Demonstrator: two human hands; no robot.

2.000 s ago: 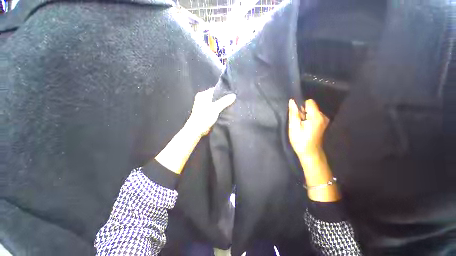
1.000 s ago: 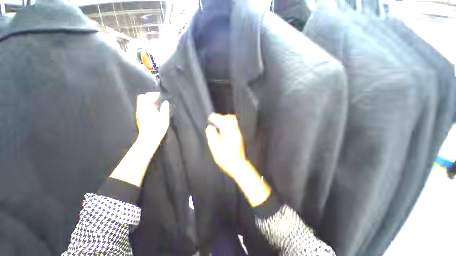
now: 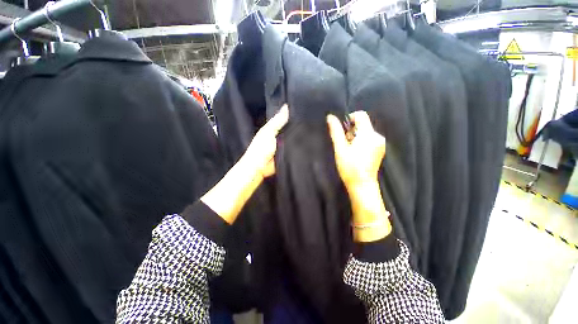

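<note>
A dark coat hangs by its shoulders in front of me, its collar and lapel facing left. My left hand is at its front, thumb on the outer cloth below the lapel and fingers partly hidden behind the fold. My right hand is at the outer side of the upper sleeve, thumb up and fingers curled. A small dark thing shows between its thumb and fingers; I cannot tell whether it is a tool. How firmly the right hand touches the cloth is unclear.
Several dark coats hang close together on the right. Another coat hangs at left, its back towards me, beside more hangers on a rail. Yellow-and-black floor tape and a yellow warning sign are at right.
The view has drawn back and shows hangers and more coats. My left hand has moved from the coat's front edge to below the lapel; my right hand from the front opening to the sleeve side.
</note>
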